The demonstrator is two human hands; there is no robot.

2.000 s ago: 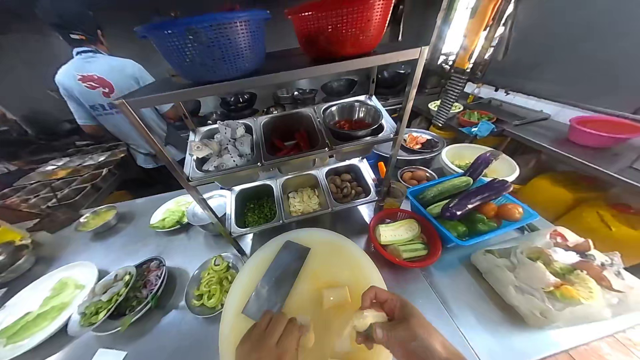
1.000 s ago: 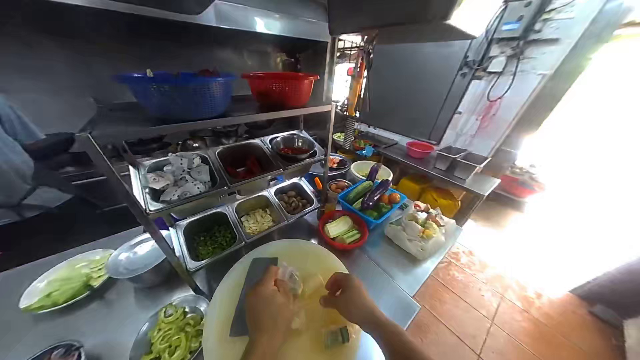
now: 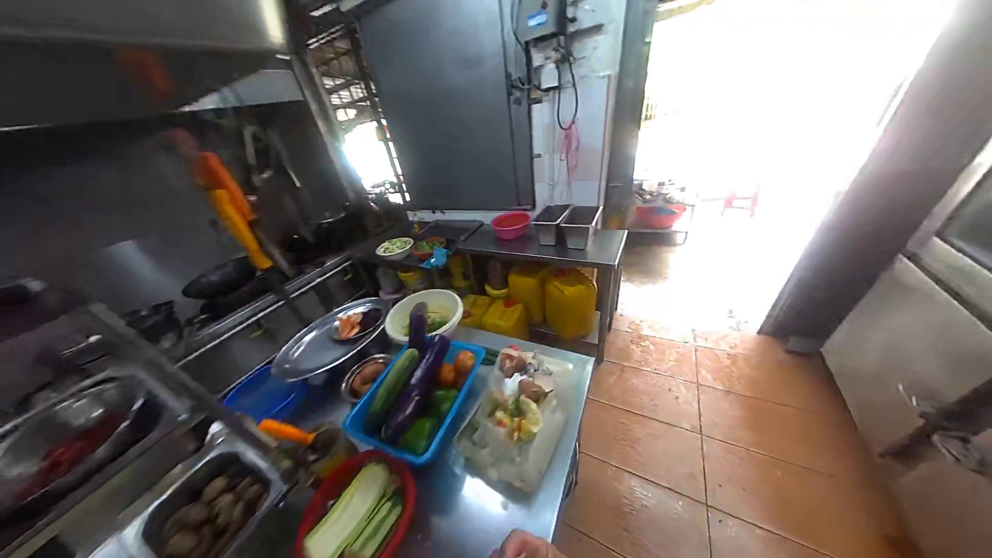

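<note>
Only the fingers of one hand, apparently my right hand (image 3: 525, 545), show at the bottom edge, near the steel table's front; what it holds, if anything, is cut off. My left hand is out of view. Just left of the fingers stands a red basket (image 3: 411, 508) with pale peeled and cut vegetables (image 3: 353, 511). Behind it a blue tray (image 3: 435, 457) holds a cucumber (image 3: 394, 387), purple eggplants (image 3: 418, 387), green peppers (image 3: 419, 435) and orange tomatoes (image 3: 463, 364). To the right lies a clear plastic bag (image 3: 496, 457) with vegetable scraps (image 3: 515, 415).
An oval steel platter (image 3: 314, 349), a white bowl (image 3: 395, 310) and a steel pan of mushrooms (image 3: 205, 511) stand left. Yellow jugs (image 3: 570, 302) sit under a side table (image 3: 604, 252) bearing a pink basin (image 3: 511, 225). Tiled floor (image 3: 659, 449) lies right of the table's edge.
The view has swung far to the right. The cutting board, the knife and my left hand, seen earlier, are now out of frame; my right hand shows only at the bottom edge.
</note>
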